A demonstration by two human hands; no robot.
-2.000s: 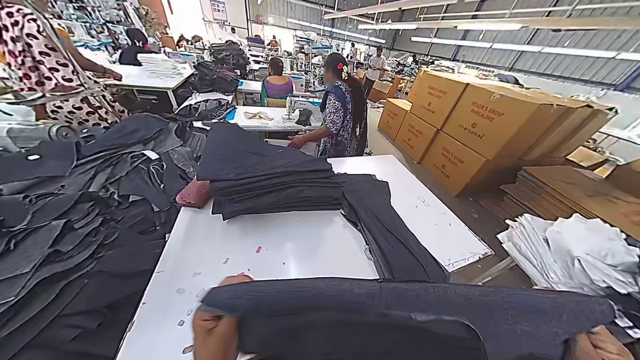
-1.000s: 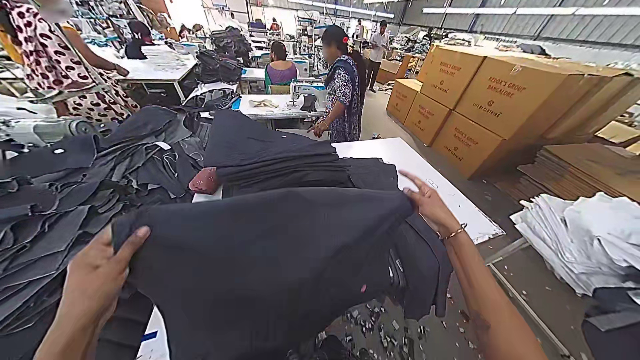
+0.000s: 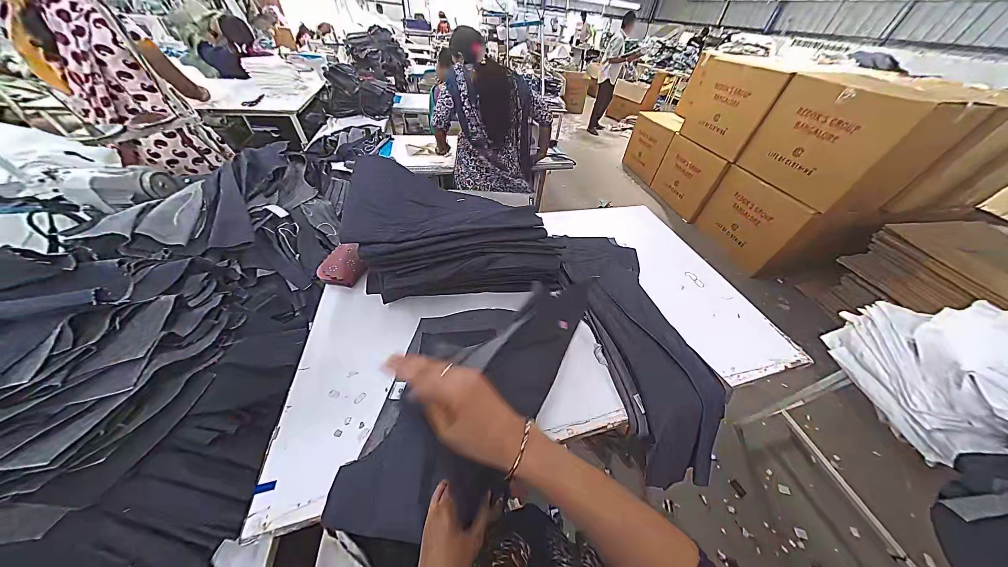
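A dark cloth piece (image 3: 386,492) lies over the near part of the white table (image 3: 315,425), with a darker folded part (image 3: 524,362) rising from it. My left hand (image 3: 453,528) grips the folded part low down, near the bottom edge of the view. Above it my right hand (image 3: 461,402), with a bracelet at the wrist, reaches leftward across the cloth; its fingers are blurred, so their hold is unclear. Beyond the hands stands a stack of folded dark cloth pieces (image 3: 465,252), with a reddish pouch-like item (image 3: 342,265) beside it. More dark pieces (image 3: 657,354) hang over the table's edge.
A large heap of dark cut cloth (image 3: 118,378) fills the left. At right are stacked cardboard cartons (image 3: 819,142), flat cardboard (image 3: 929,260) and a white cloth pile (image 3: 937,378). A person in patterned clothes (image 3: 492,118) is at a table ahead; others are farther off.
The dark piece stretched between both my hands a second ago is now lower and partly folded. My right hand has crossed leftward over it, and my left hand has moved right and down.
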